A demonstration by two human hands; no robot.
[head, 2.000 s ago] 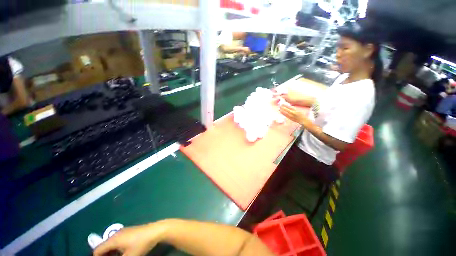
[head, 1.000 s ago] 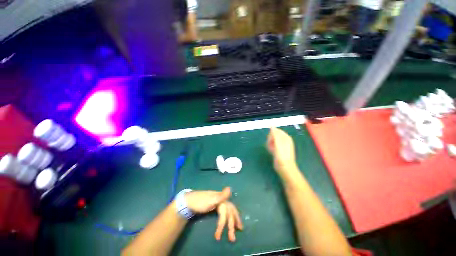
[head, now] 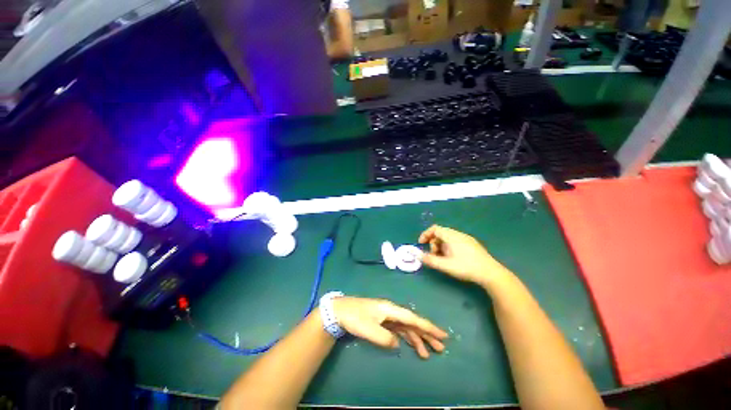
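Observation:
A white round unit, the housing [head: 408, 258], lies on the green mat with its ringed open face up. A white cap [head: 389, 255] stands close at its left side. A black cable [head: 350, 240] runs from them to a blue connector [head: 326, 247]. My right hand [head: 450, 253] is at the housing's right edge, thumb and fingers apart; whether it grips the housing is unclear. My left hand [head: 388, 324] is empty over the mat below the housing, palm down, fingers spread.
White units [head: 84, 252] are stacked on a black box [head: 164, 280] at left. More white units [head: 280, 243] stand beside the pink-purple light [head: 211, 171]. A red divided bin [head: 48, 240] is far left. A black parts tray [head: 449, 152] lies beyond the white strip; a red-orange sheet [head: 641, 264] is at right.
The view has swung left from the coworker to the bench. Since one second ago, my right hand has come down to the housing and my left hand's fingers have turned to the right.

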